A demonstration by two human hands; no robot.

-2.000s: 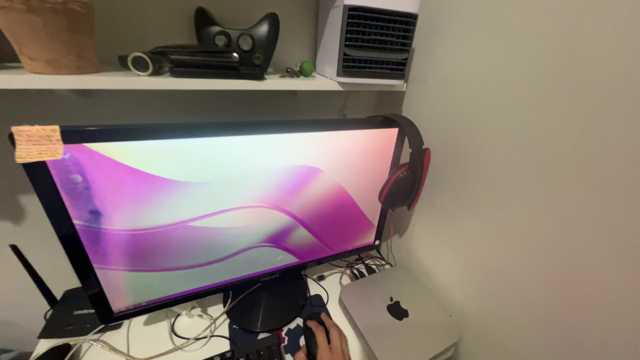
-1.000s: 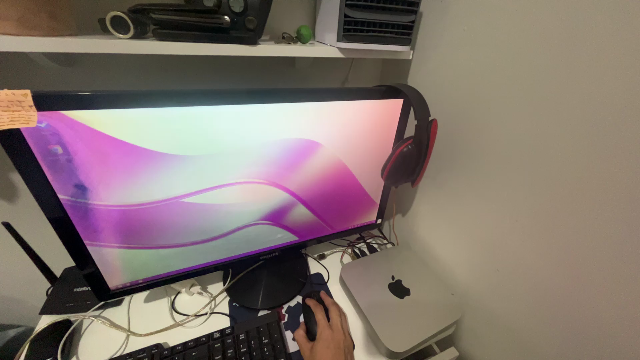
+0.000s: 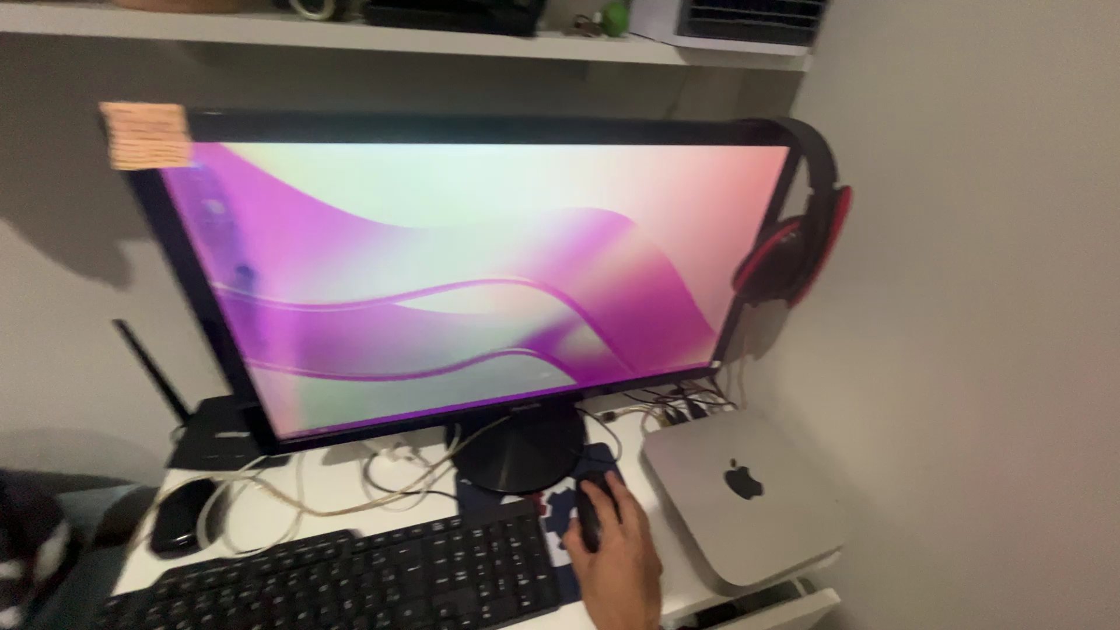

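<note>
My right hand [image 3: 615, 560] rests over a black computer mouse [image 3: 591, 512], thumb on its left side and fingers along its top and right. The mouse sits on a patterned mouse pad [image 3: 560, 584], between a black keyboard [image 3: 376, 577] and a silver Apple Mac mini [image 3: 744, 499]. Behind them stands a black monitor [image 3: 490, 262], lit with a pink, purple and white wave picture. Headphones [image 3: 787, 254] in black and red hang on its right corner. A sticky note [image 3: 147, 136] with writing is on its upper left corner. My left hand is out of the frame.
A black router with an antenna [image 3: 214, 433] stands behind the monitor's left edge. Pale cables [image 3: 324, 507] loop over the white desk beside a black rounded object [image 3: 185, 518]. Above runs a white shelf [image 3: 394, 39] with a vented white unit [image 3: 739, 22]. A wall closes the right side.
The view has tilted down, and more of the keyboard and of my right hand shows. The hand stays on the mouse, and the monitor's picture looks the same.
</note>
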